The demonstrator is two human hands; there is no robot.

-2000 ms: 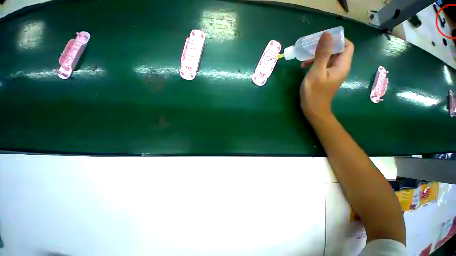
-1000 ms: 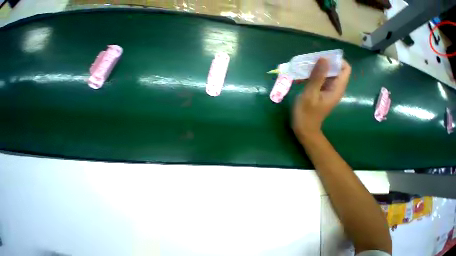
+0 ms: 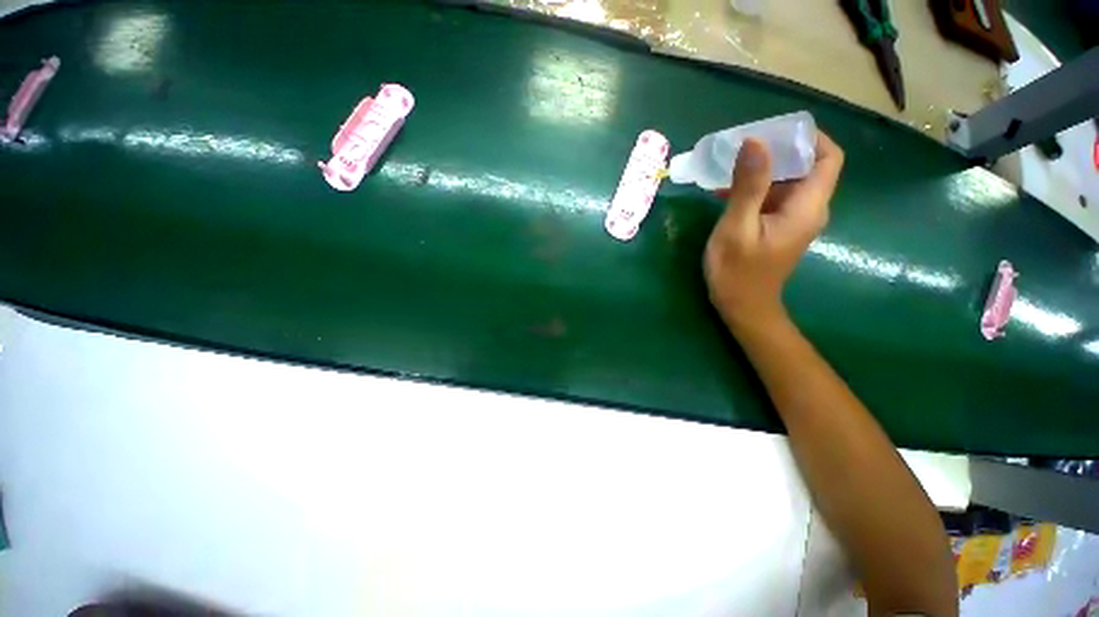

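Note:
My right hand (image 3: 771,229) grips a translucent white squeeze bottle (image 3: 771,145), held nearly level over the green belt (image 3: 458,277). Its thin yellow-green tip points left and is at the right edge of a pink part (image 3: 636,184); whether it touches cannot be told. Another pink part (image 3: 369,136) lies further left on the belt, one (image 3: 33,99) at the far left and one (image 3: 999,300) at the right. My left hand is not clearly in view; a dark blurred shape shows at the bottom left edge.
A white table (image 3: 362,482) lies in front of the belt. Beyond the belt are green-handled pliers (image 3: 880,42) and a reddish-brown block (image 3: 974,27). A grey metal bar (image 3: 1030,106) stands at the upper right. Printed bags (image 3: 1000,557) lie at the lower right.
The parts have shifted in the view as the camera turned. The bottle tip, earlier above and left of a part, is now at the right edge of a pink part. The right hand keeps hold of the bottle.

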